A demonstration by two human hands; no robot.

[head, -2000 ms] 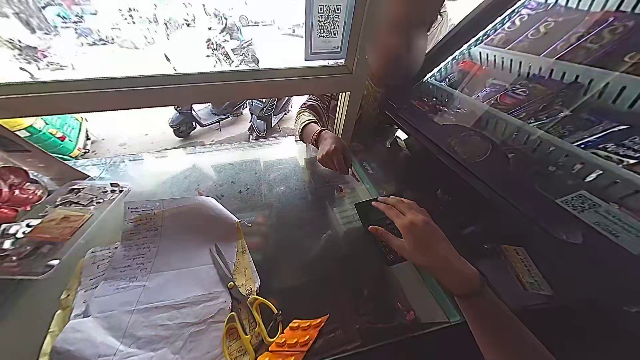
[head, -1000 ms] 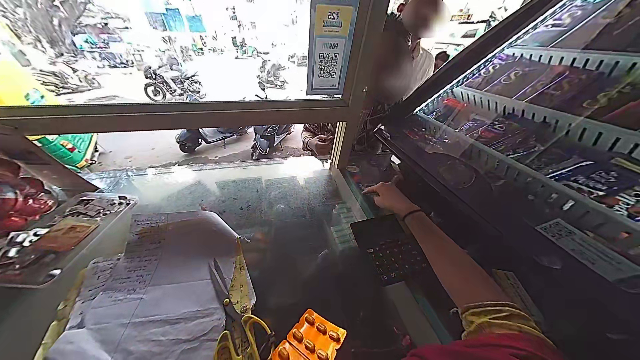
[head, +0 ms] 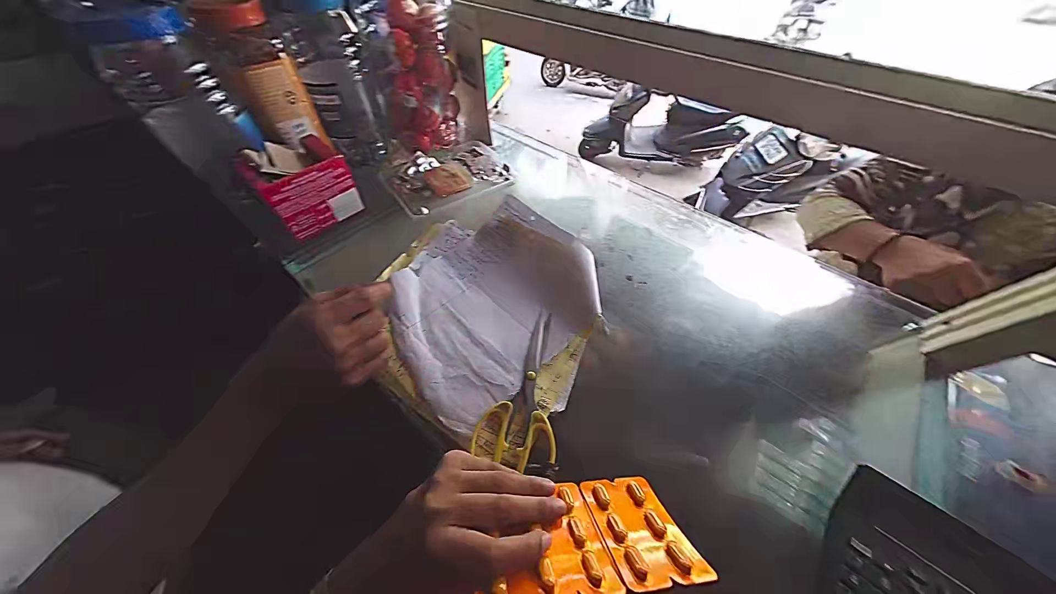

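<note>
My left hand (head: 351, 330) touches the left edge of a stack of handwritten paper sheets (head: 470, 322) on the glass counter; whether its fingers pinch the sheets I cannot tell. Yellow-handled scissors (head: 528, 412) lie on the stack's right side, blades pointing away. Nearer me, my right hand (head: 495, 511) rests over the left part of orange blister strips of oblong tablets (head: 635, 528), its fingertips on the foil. Its thumb is not clearly visible, so I cannot tell whether it grips them. A black calculator (head: 891, 544) lies at the lower right.
A clear plastic tray of small packets (head: 445, 177) stands beyond the papers, beside a pink box (head: 309, 194) and several jars. A window frame (head: 742, 107) crosses the counter's far side. Another person's hand (head: 932, 268) is at the opening, and a scooter (head: 668, 128) stands outside.
The view has swung left. My right hand has moved from beyond the calculator to the orange blister strips. My left hand has come into view at the papers.
</note>
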